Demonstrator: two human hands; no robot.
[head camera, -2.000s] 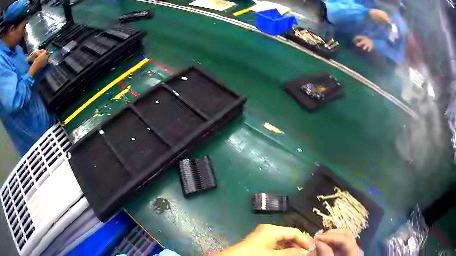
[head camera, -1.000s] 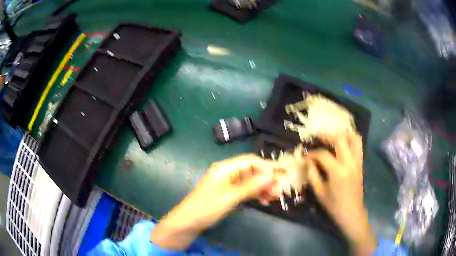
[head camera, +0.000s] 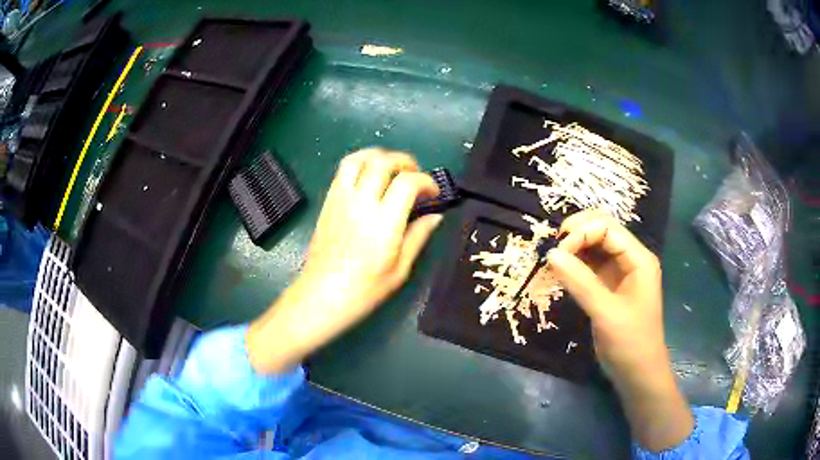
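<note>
My left hand (head camera: 373, 216) is over the near row of black housings (head camera: 442, 190), its fingertips at that row and hiding much of it. I cannot tell whether it grips a piece. My right hand (head camera: 616, 274) holds a slim black housing (head camera: 532, 277) between thumb and fingers, above the near parts tray. Short metal contacts (head camera: 493, 289) lie loose in that tray (head camera: 450, 310). Long metal strips (head camera: 593, 171) are heaped in the far tray (head camera: 493, 135), which adjoins the near one.
A second row of housings (head camera: 265, 198) stands farther left, beside the large black compartment tray (head camera: 171, 171). White slotted trays (head camera: 63, 346) are at the lower left. Clear plastic bags (head camera: 751, 260) lie at the right. A small blue piece (head camera: 631, 109) lies beyond the far tray.
My left hand has moved from above the near tray, left and up to the near housing row. My right hand now shows a black housing in its fingers. The view has shifted right and down since the earliest frame.
</note>
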